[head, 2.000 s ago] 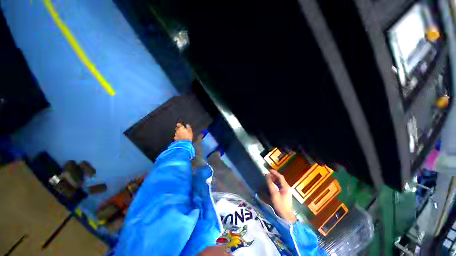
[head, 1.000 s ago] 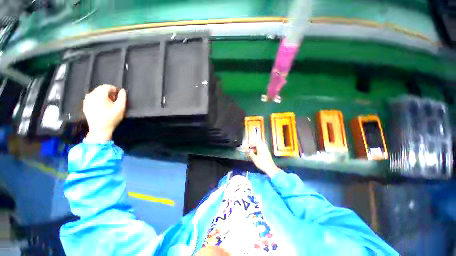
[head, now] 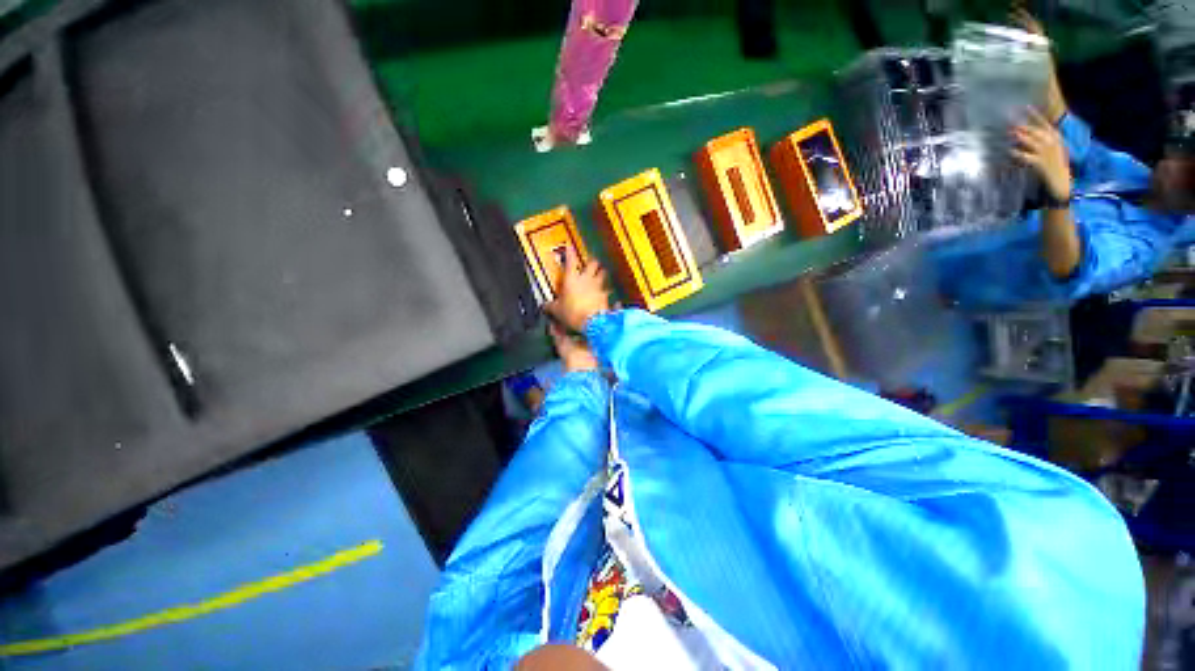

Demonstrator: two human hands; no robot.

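Observation:
Several orange fixture frames lie in a spaced row on the green bench. My right hand [head: 579,291] is at the near end of the leftmost orange frame [head: 544,239], its fingers over that end; whether it grips anything is unclear. My left hand [head: 573,349] is just below the right hand, at the bench edge, mostly hidden by it and the sleeves. The second orange frame [head: 650,240] has an open slot. A black fixture base [head: 695,216] lies between it and the third orange frame [head: 740,191]. The rightmost orange frame [head: 824,176] holds a glossy black part.
Large black foam trays [head: 249,197] are piled at the left. A pink-wrapped post [head: 592,59] stands behind the row. Clear blister trays [head: 904,144] are stacked at the right, where another person in a blue smock [head: 1107,216] holds a clear tray [head: 1003,85].
My left hand has left the foam tray and moved right, beside my right hand at the leftmost orange frame. The view has turned and shifted right, bringing another person into sight.

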